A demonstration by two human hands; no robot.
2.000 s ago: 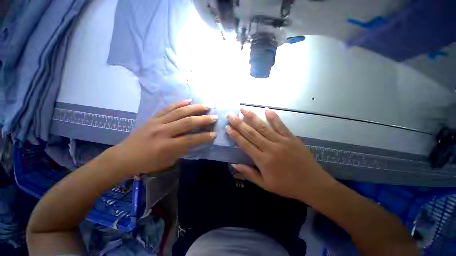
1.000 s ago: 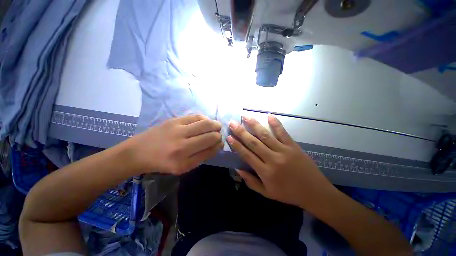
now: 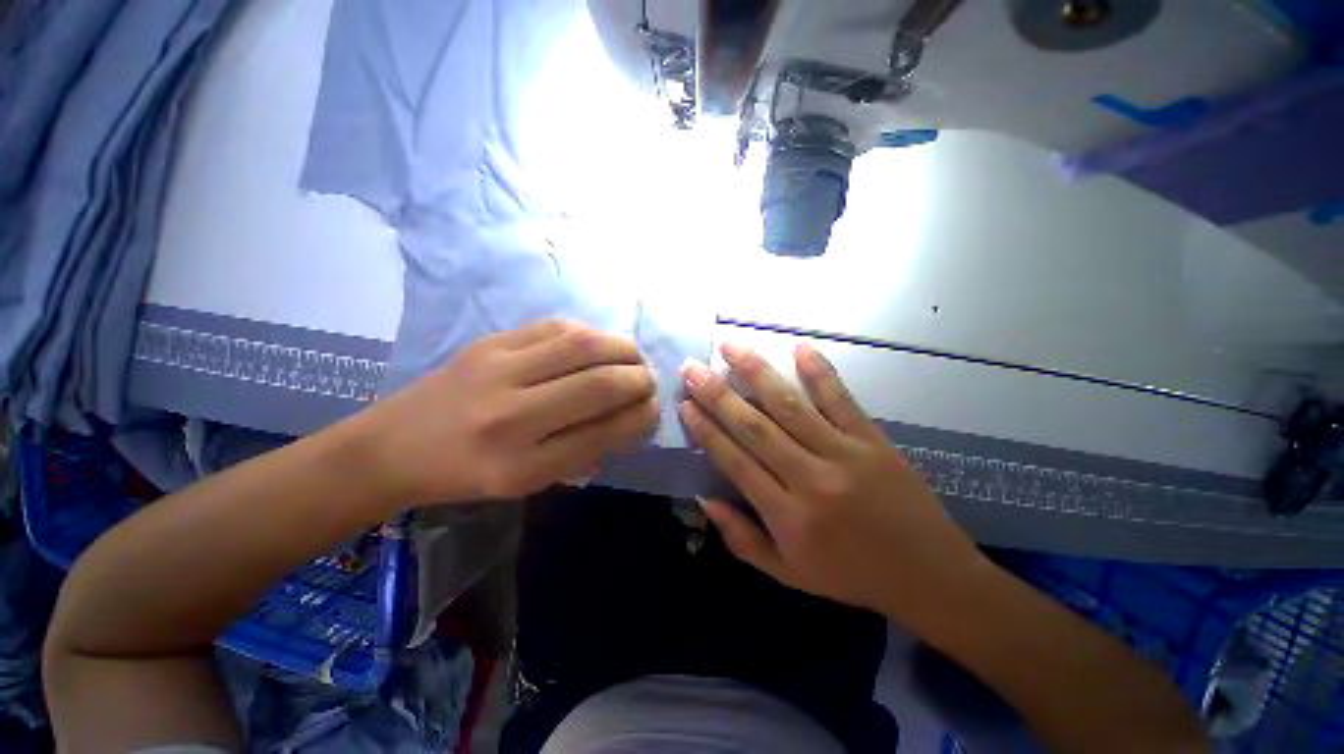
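Note:
A light blue-grey garment panel lies on the white table, running from the top of the view down to the front edge. Its right part is lost in the white glare at the needle. My left hand has its fingers bent together and pinches the panel near the table's front edge. My right hand lies flat with fingers apart, its fingertips on the right edge of the cloth. The sewing machine stands above, with a dark grey cylindrical attachment right of the glare. The needle is hidden in the glare.
Rumpled blue-grey layers hang at the table's left. A ruler tape runs along the front edge. A black object lies at the right end. Blue plastic baskets stand below. A purple cloth strip hangs over the machine.
My left hand has gone from flat, spread fingers to a pinch on the cloth. My right hand stays nearly in place. The machine head appears slightly shifted right in the view.

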